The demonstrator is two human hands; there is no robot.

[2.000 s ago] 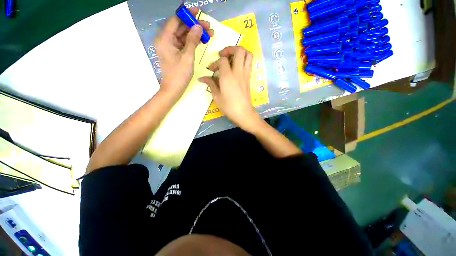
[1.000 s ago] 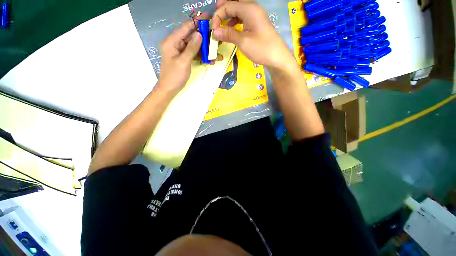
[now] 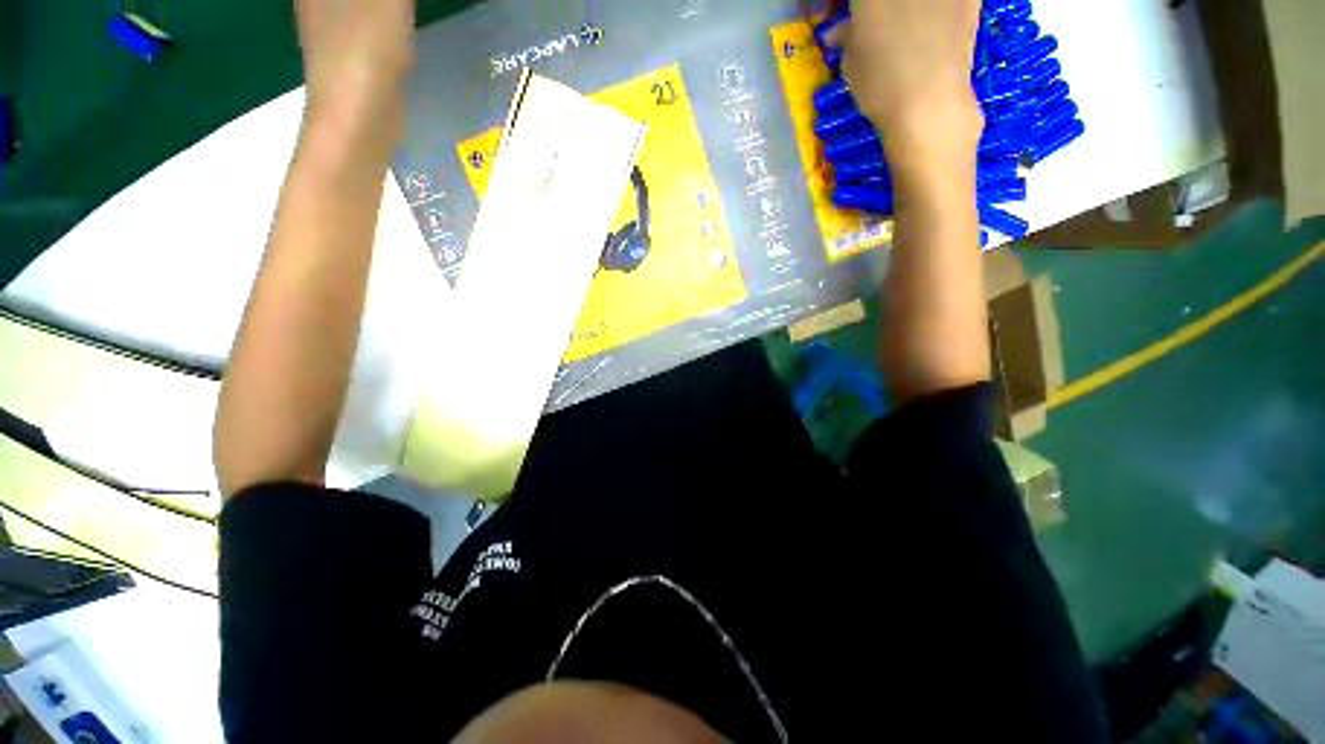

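Note:
A heap of blue battery cells (image 3: 1024,109) lies at the right on the printed sheet. My right hand (image 3: 913,51) is over the left part of the heap, blurred and cut off by the top edge; its fingers are hidden. My left hand (image 3: 356,37) is at the top edge, also blurred and cut off, and I cannot tell whether it holds anything. The long pale adhesive strip (image 3: 509,276) lies slanted on the sheet between my forearms. One blue cell with a pale patch (image 3: 138,35) lies on the green surface at the top left.
The grey and yellow printed sheet (image 3: 676,291) covers part of the white table (image 3: 189,218). Spare adhesive sheets (image 3: 102,378) with black edges lie at the left. A cardboard box (image 3: 1026,349) and a blue item (image 3: 840,381) are below the table edge at the right.
My hands have parted: the left moved up and left, the right moved right to the heap. The held blue cell is out of sight. A patched cell now shows at the top left.

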